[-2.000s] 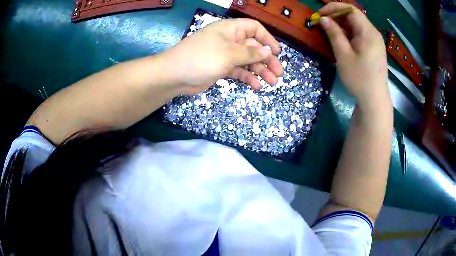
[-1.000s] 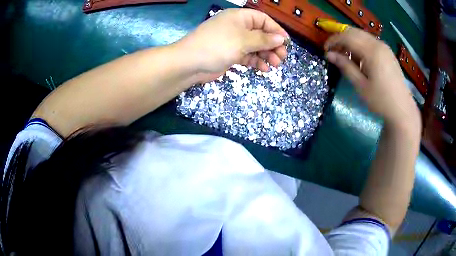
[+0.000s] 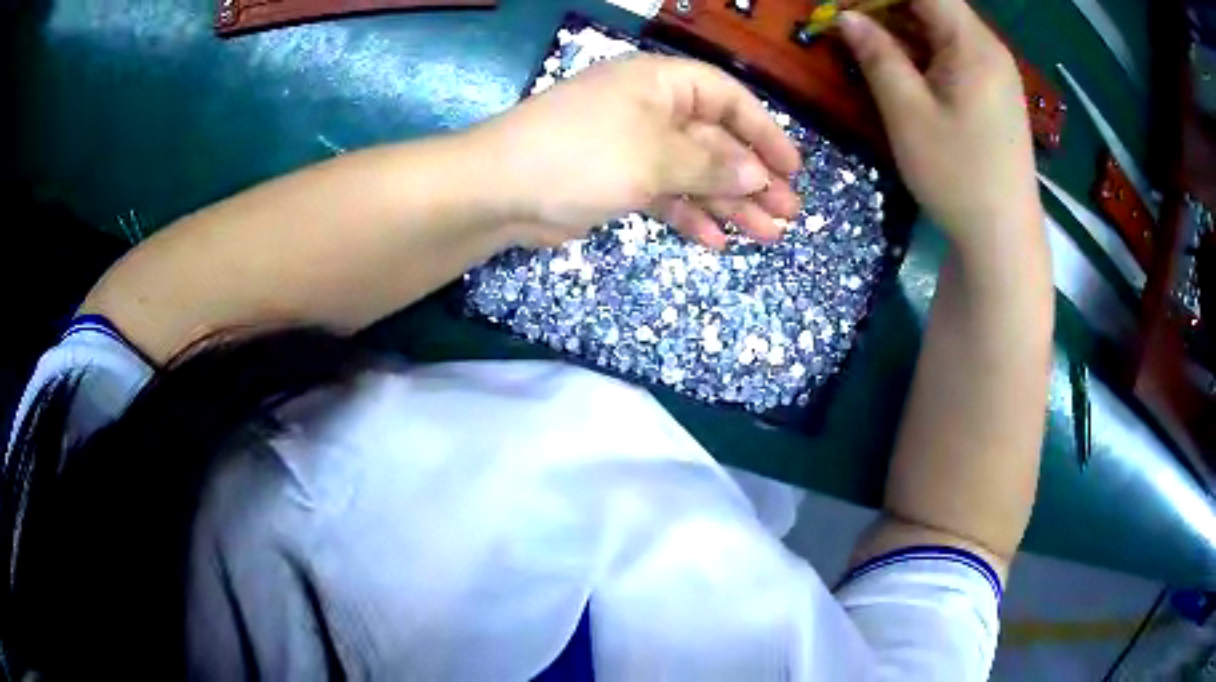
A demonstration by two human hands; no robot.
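My left hand (image 3: 680, 153) hovers over the dark parts tray (image 3: 816, 410) full of tiny silver pieces (image 3: 707, 313). Its fingers are loosely curled; whether it holds a piece cannot be told. My right hand (image 3: 954, 113) grips a thin yellow-handled tool (image 3: 843, 11), cut off at the top edge. The tool's tip is at a dark-edged square opening of the red-brown panel (image 3: 754, 47), which lies along the tray's far side. My right hand hides the panel's right end.
Another red-brown panel (image 3: 354, 9) lies at the upper left. More red-brown panels lie at the right, one of them (image 3: 1123, 211) beside long white strips (image 3: 1094, 227). A slim dark tool (image 3: 1080, 406) lies near the right edge of the green surface (image 3: 174, 80).
My right hand has moved up and left from the lower right, and the tool tip is at another opening. My left hand has moved slightly down and right, its fingers looser than a second ago.
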